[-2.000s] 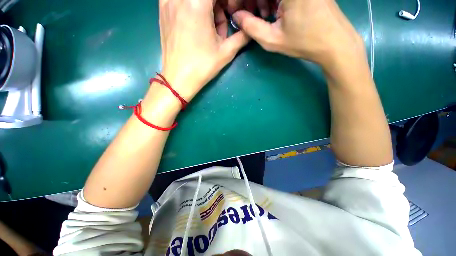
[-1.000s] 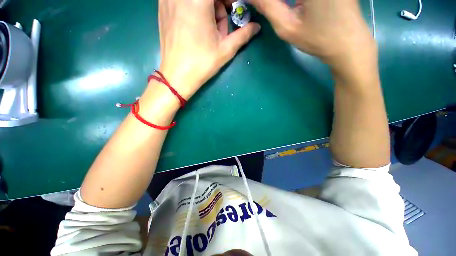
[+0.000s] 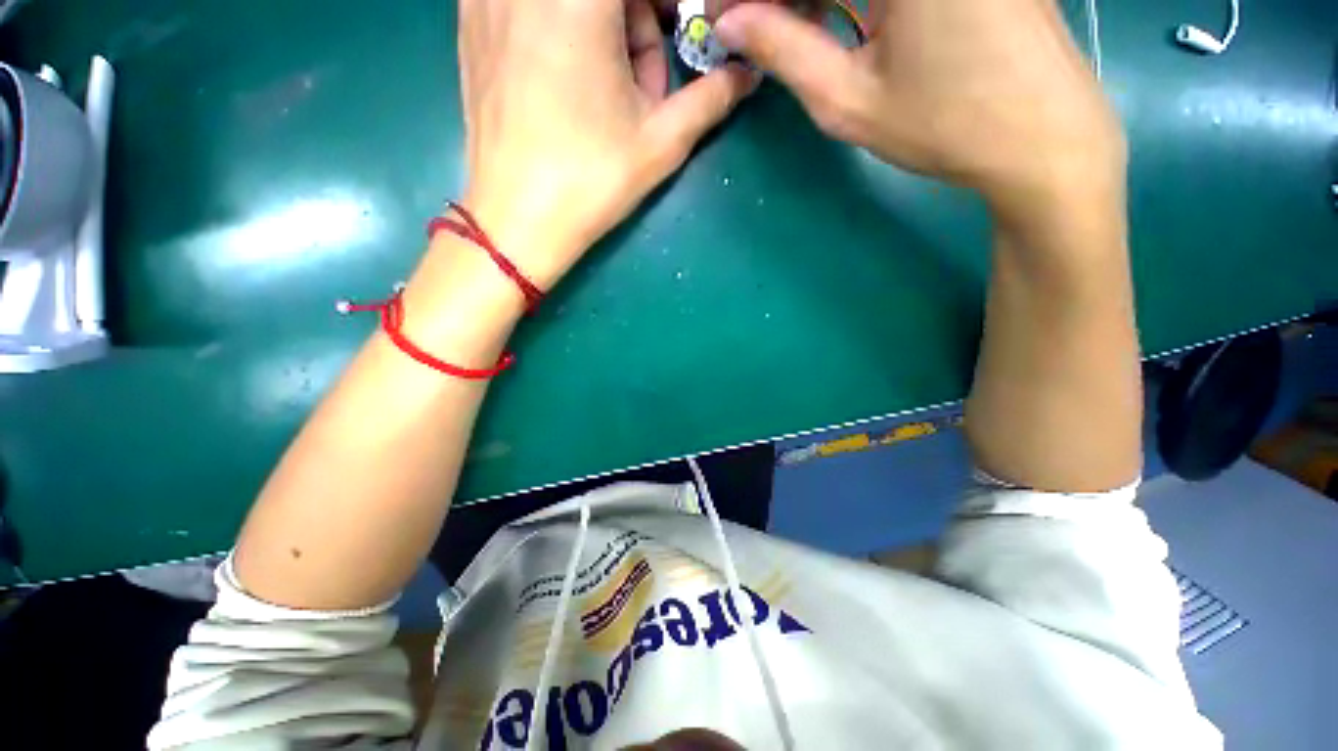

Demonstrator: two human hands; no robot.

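Observation:
A small round silvery-white part with a yellow middle shows between my hands at the top edge. My left hand holds it, with the thumb along its near side. My right hand is at its right, the thumb touching the part. Thin coloured wires show by my right hand. Most of my fingers are hidden or cut off by the top edge.
A white camera body stands on the green bench at the far left. A thin white cable lies behind my right wrist. A white plug on a cord lies at the upper right. A black round seat is beyond the bench edge.
The round part, mostly covered two seconds ago, has come into view. My right hand moved right and up off it, then its thumb came back onto the part. My left hand has barely moved.

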